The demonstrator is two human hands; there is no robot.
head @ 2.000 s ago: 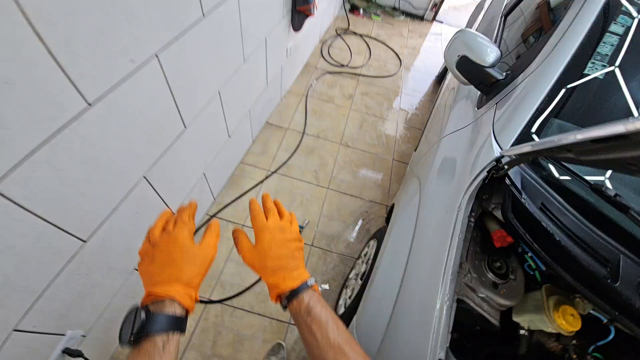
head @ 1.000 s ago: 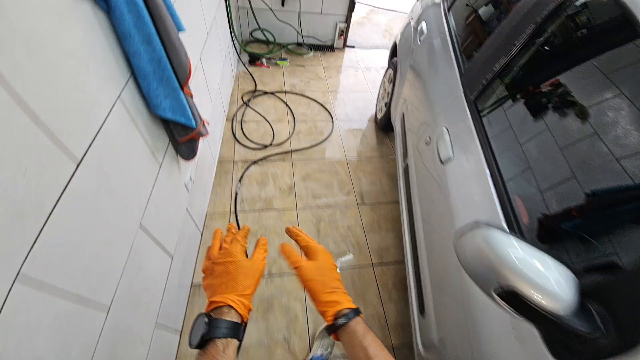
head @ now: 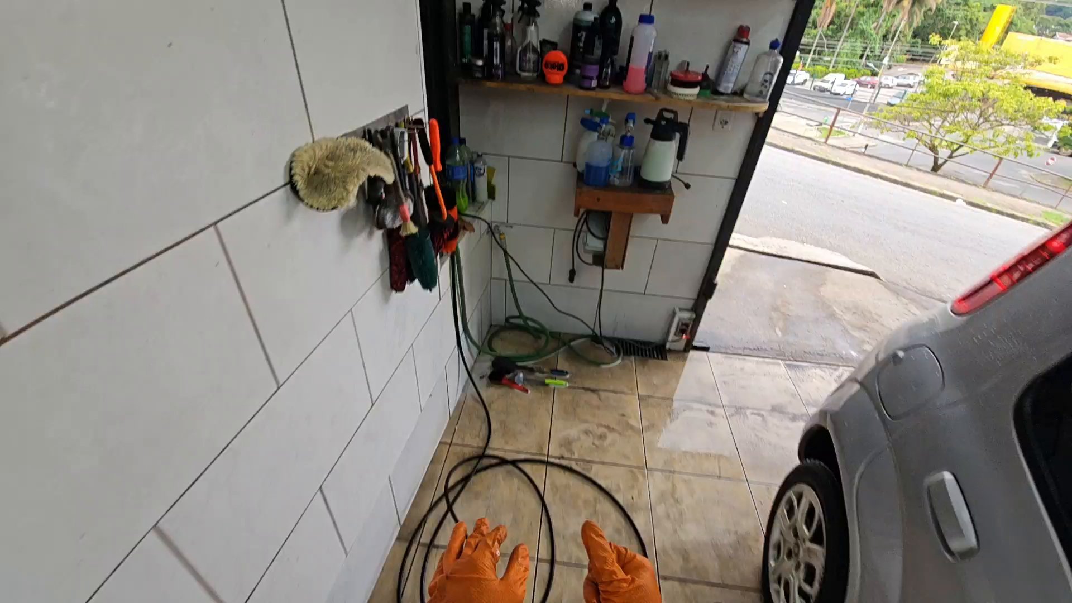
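My left hand, in an orange glove, is low in the head view with its fingers apart and nothing in it. To its right is my right hand, gloved the same way; its thumb or a finger points up, the other fingers look curled, and no object shows in it. Below and beyond both hands, a black hose lies in loops on the tiled floor. Right of them stands a grey car with its rear wheel in view.
Brushes and a fluffy wash mitt hang on the left wall. Ahead, bottles stand on a wooden shelf, a pump sprayer on a small bracket shelf. A green hose and brushes lie on the floor below.
The view has moved forward along the car, from the open engine bay past the mirror to the rear wheel. My right hand's fingers, spread earlier, now look more curled.
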